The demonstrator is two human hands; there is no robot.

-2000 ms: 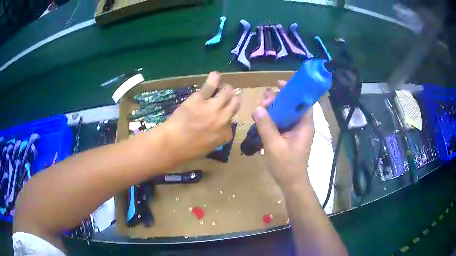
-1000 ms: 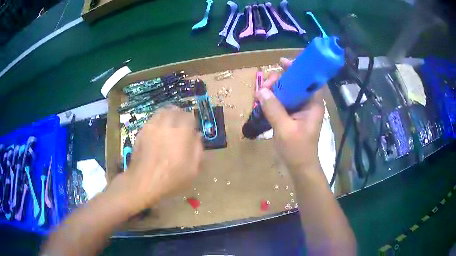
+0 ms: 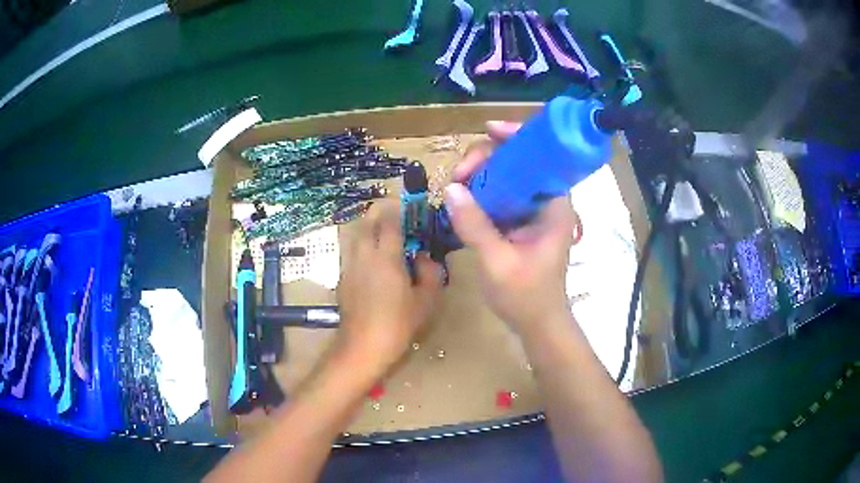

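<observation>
My right hand (image 3: 519, 255) is closed around the electric screwdriver (image 3: 542, 165), a thick bright-blue body. Its dark front end points down and left, close to the pen unit. My left hand (image 3: 382, 283) holds the black and light-blue pen unit (image 3: 413, 209) over the middle of the tray. The unit's dark tip points away from me, and my left fingers hide its lower part. I cannot tell whether the screwdriver's bit touches it.
The cardboard tray (image 3: 219, 349) holds circuit boards (image 3: 311, 179) at upper left, a light-blue housing half-shell (image 3: 243, 330) and dark parts at left, and red pieces (image 3: 504, 399). A blue parts bin (image 3: 90, 325) stands left. Coloured shells (image 3: 514, 45) lie beyond. The cord hangs at right.
My left hand has moved from the tray's left part to the pen unit and taken hold of it. The screwdriver's front end has moved left to the unit. The left-side parts are uncovered.
</observation>
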